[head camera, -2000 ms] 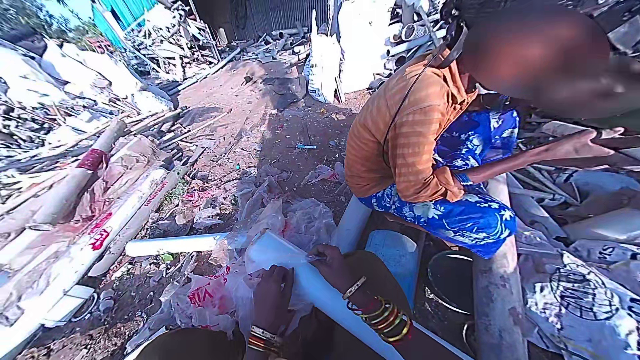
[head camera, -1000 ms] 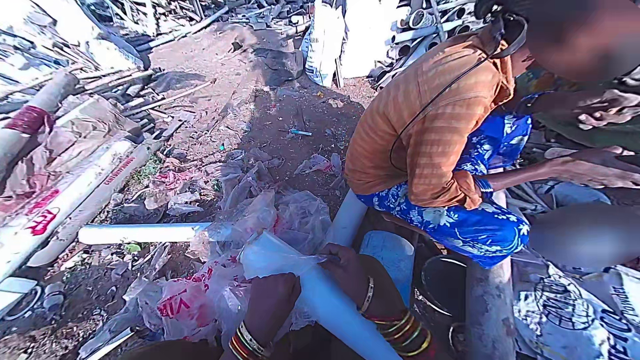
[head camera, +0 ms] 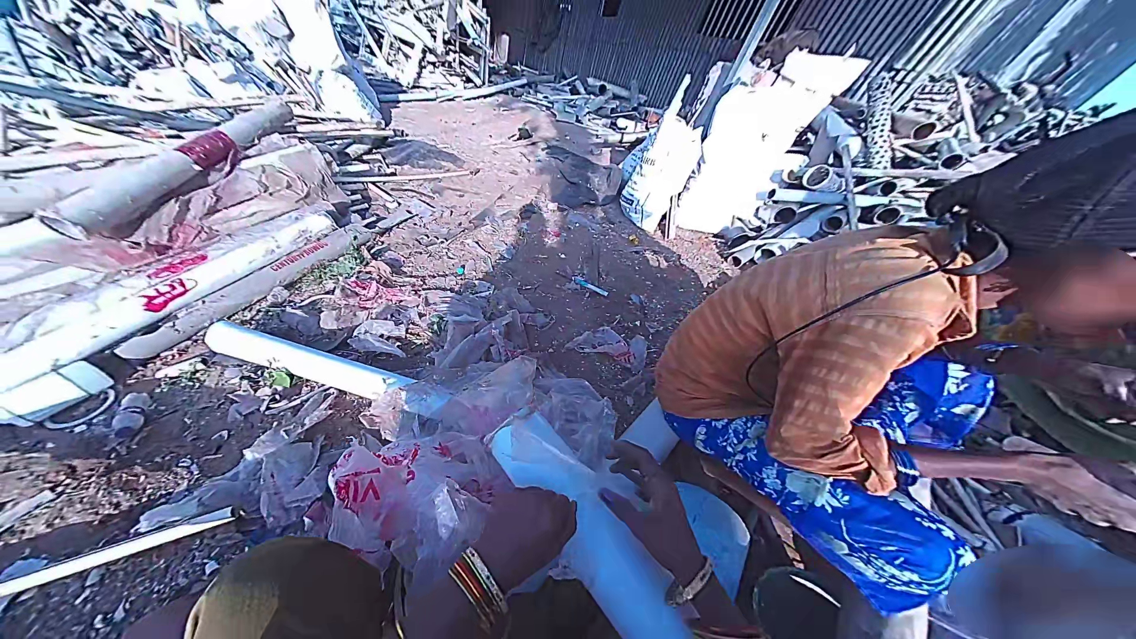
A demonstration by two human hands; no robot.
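Observation:
A white plastic pipe (head camera: 612, 568) slants across my lap, its far end wrapped in clear plastic film (head camera: 568, 444). My left hand (head camera: 528, 528) is closed against the pipe's left side, with film bunched at it. Spread over the pipe's right side is my right hand (head camera: 652, 506), fingers apart and touching the film. Crumpled film with red print (head camera: 399, 484) lies beside my left hand. A second white pipe (head camera: 302, 359) rests on the ground beyond, its near end under the film.
At the right a person in an orange shirt (head camera: 825, 337) sits close by. A light blue bucket (head camera: 714, 532) and a dark round container (head camera: 794, 603) stand near my right forearm. Large pipes (head camera: 222, 266) lie at the left; white sacks (head camera: 745, 142) and stacked pipes (head camera: 816, 204) are behind.
My right hand has opened from a closed grip near the pipe's end and now lies spread on its side. The view has tilted up.

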